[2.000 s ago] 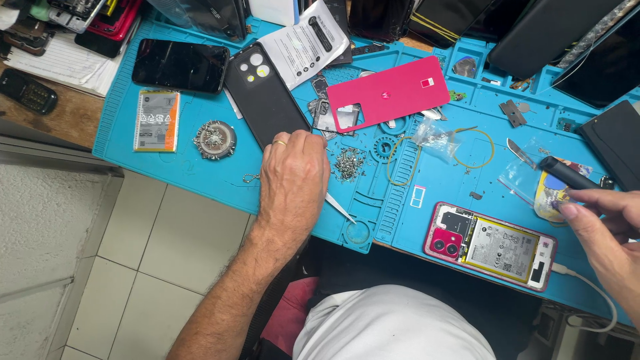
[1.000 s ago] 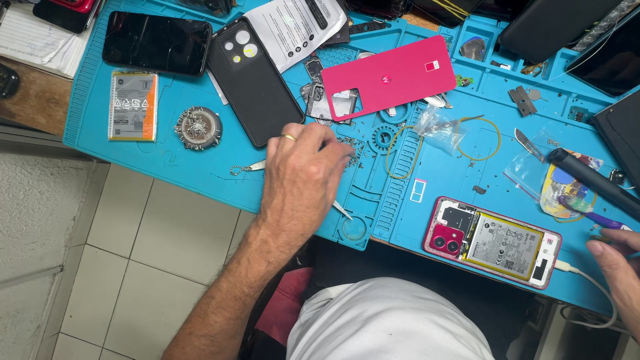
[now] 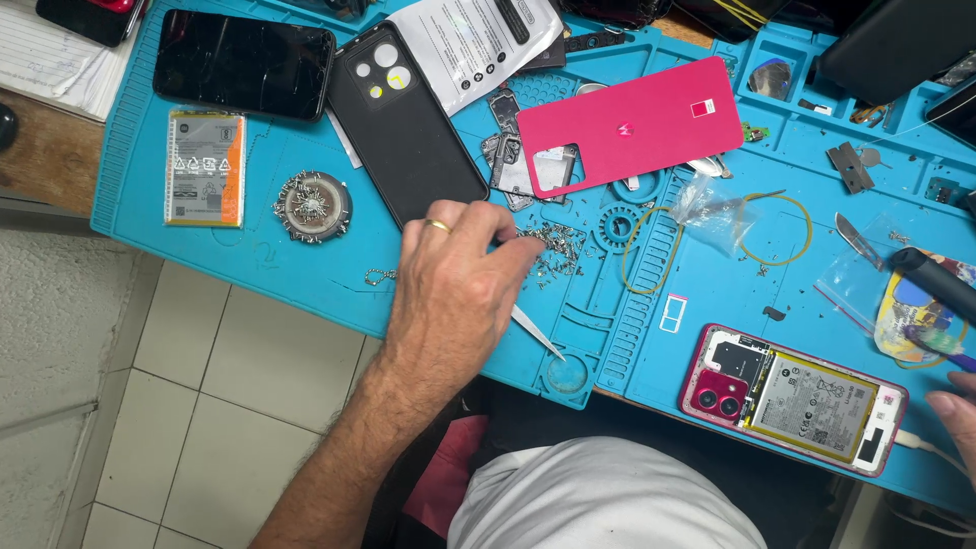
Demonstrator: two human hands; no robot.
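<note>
My left hand rests over the blue silicone repair mat, fingers bent, thumb and fingertips at the edge of a pile of small screws. Metal tweezers lie under it, their tip pointing down right; whether the hand grips them is hidden. At the right edge my right hand is only partly in view, near the bottom end of an opened pink phone with its battery exposed and a white cable plugged in. The pink back cover lies above the screws. A round magnet studded with screws sits left.
A black phone case, a cracked phone and a loose battery lie at the upper left. A scalpel blade, a black-handled tool, a purple-handled brush and rubber bands are on the right.
My right hand has moved down and right, partly out of view. The purple-handled brush, near its fingers two seconds ago, now lies apart from them. The left hand's fingers have shifted over the screws.
</note>
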